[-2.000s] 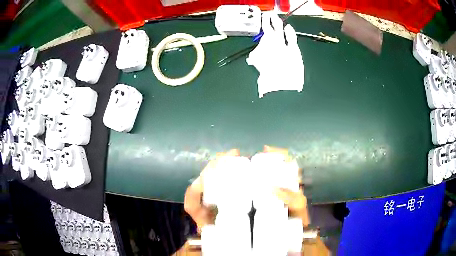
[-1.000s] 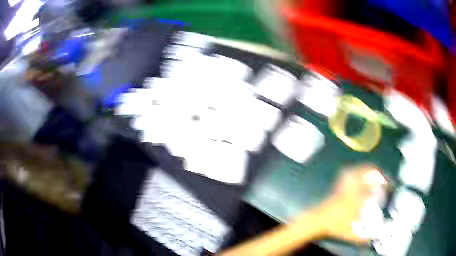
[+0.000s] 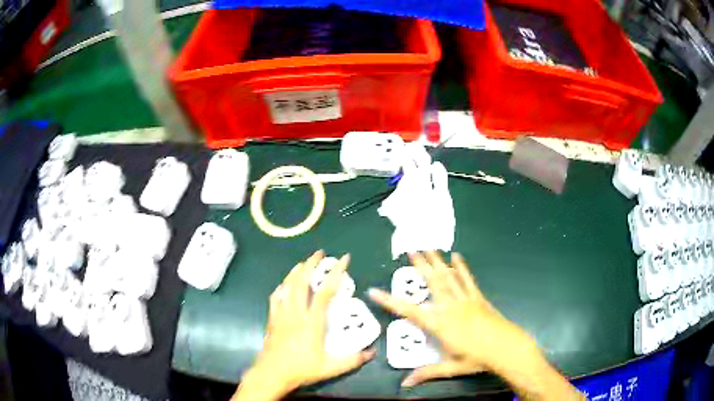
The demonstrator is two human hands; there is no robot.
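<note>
My bare left hand (image 3: 301,325) is spread over two white socket adapters on the green bench. The lower adapter (image 3: 354,324) sits at an angle between its fingers and thumb; the upper one (image 3: 332,276) is partly covered by a finger. My bare right hand (image 3: 462,321) is spread beside two more adapters, an upper (image 3: 409,284) and a lower (image 3: 409,345), thumb below the lower one. All four lie with pin holes or pins facing up. Both hands touch or hover close; I see no firm grip.
Loose adapters (image 3: 117,251) cover a black mat at left; rows of adapters (image 3: 673,262) stand at right. Ahead lie a cream tape ring (image 3: 262,222), tweezers (image 3: 368,202), a white glove (image 3: 423,211) and a grey-brown card (image 3: 540,163). Red bins (image 3: 384,98) stand behind.
The view has swung back from the left to the bench centre. Both hands now show spread around adapters; a second ago one blurred hand was near the adapters.
</note>
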